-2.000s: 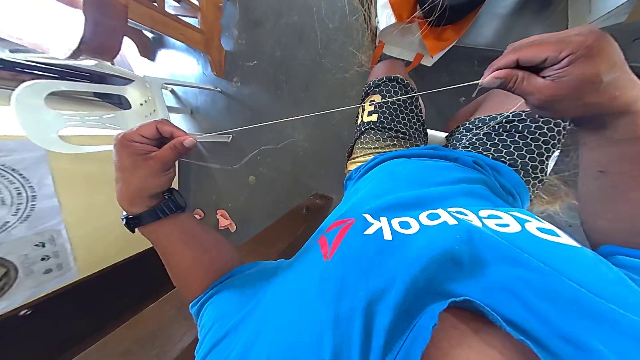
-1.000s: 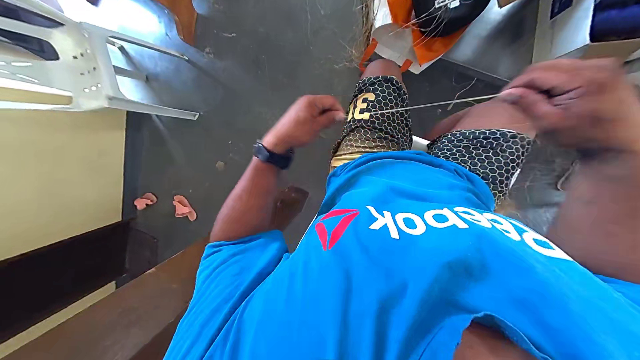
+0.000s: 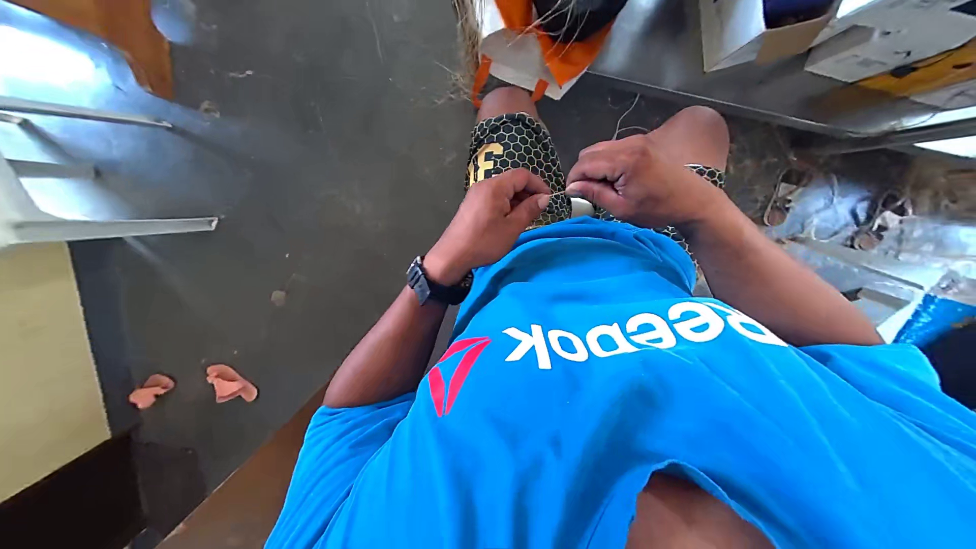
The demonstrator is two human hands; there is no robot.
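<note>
My left hand (image 3: 499, 213), with a dark watch (image 3: 435, 286) on its wrist, pinches a thin pale strand (image 3: 558, 194) between thumb and forefinger above my patterned shorts. Close on its right, my right hand (image 3: 629, 179) has curled fingers and grips the same strand. Only a short piece of the strand shows across the small gap between the fingertips. A loose thin strand (image 3: 627, 116) curves up beyond the right hand; whether it is part of the held one I cannot tell.
An orange and white bag (image 3: 526, 57) with fibres around it lies beyond my knees. Cardboard boxes (image 3: 762, 38) stand at the upper right. A white plastic chair (image 3: 114, 229) is at the left, and pink pieces (image 3: 230, 383) lie on the grey floor. Clear plastic bags (image 3: 907, 229) are at the right.
My hands were wide apart with the strand stretched between them; they have come close together over my lap. The view has shifted.
</note>
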